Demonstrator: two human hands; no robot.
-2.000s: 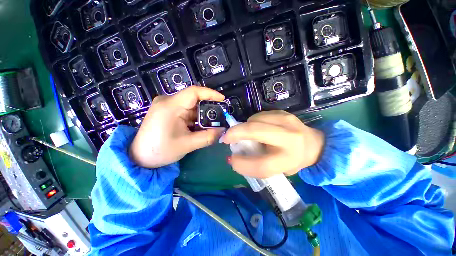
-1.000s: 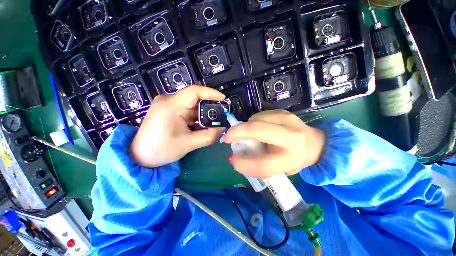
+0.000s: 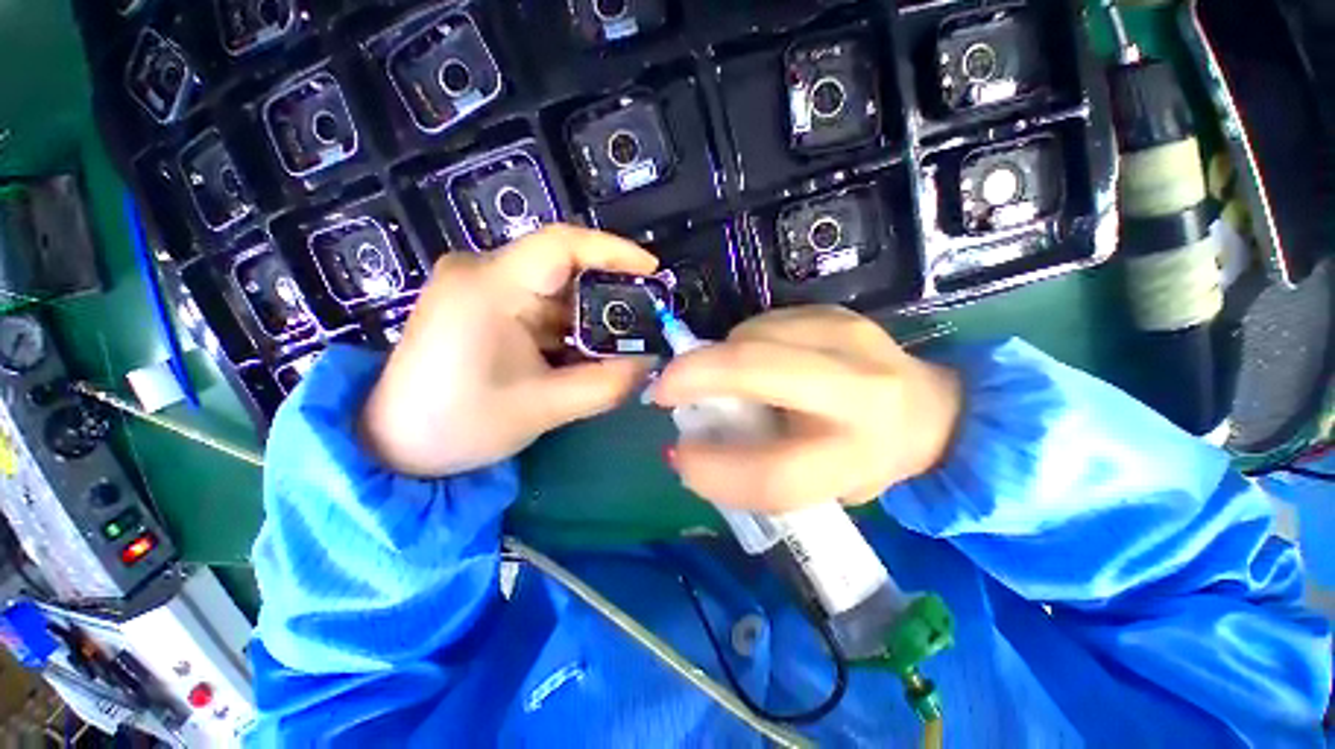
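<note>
My left hand (image 3: 491, 351) holds a black housing (image 3: 616, 313) between thumb and fingers, with its ringed face up, just below the tray. My right hand (image 3: 813, 410) is closed around the glue dispensing syringe (image 3: 832, 559). The blue needle tip (image 3: 663, 310) is at the housing's upper right edge; whether it touches cannot be told. The syringe's green cap (image 3: 918, 632) points down to the right, with a hose on it. The blister tray (image 3: 681, 220) holds many black housings, one of them with a white centre (image 3: 1001, 187).
An electric screwdriver (image 3: 1168, 234) stands right of the tray, beside a black slab (image 3: 1262, 132). A controller box (image 3: 88, 468) with dials and a lit red switch is at left, a white box (image 3: 183, 659) below it. A pale air hose (image 3: 630, 629) crosses my lap.
The whole view has shifted slightly, so the tray sits a little higher. My hands keep the same grip, with the needle tip still at the housing's upper right edge.
</note>
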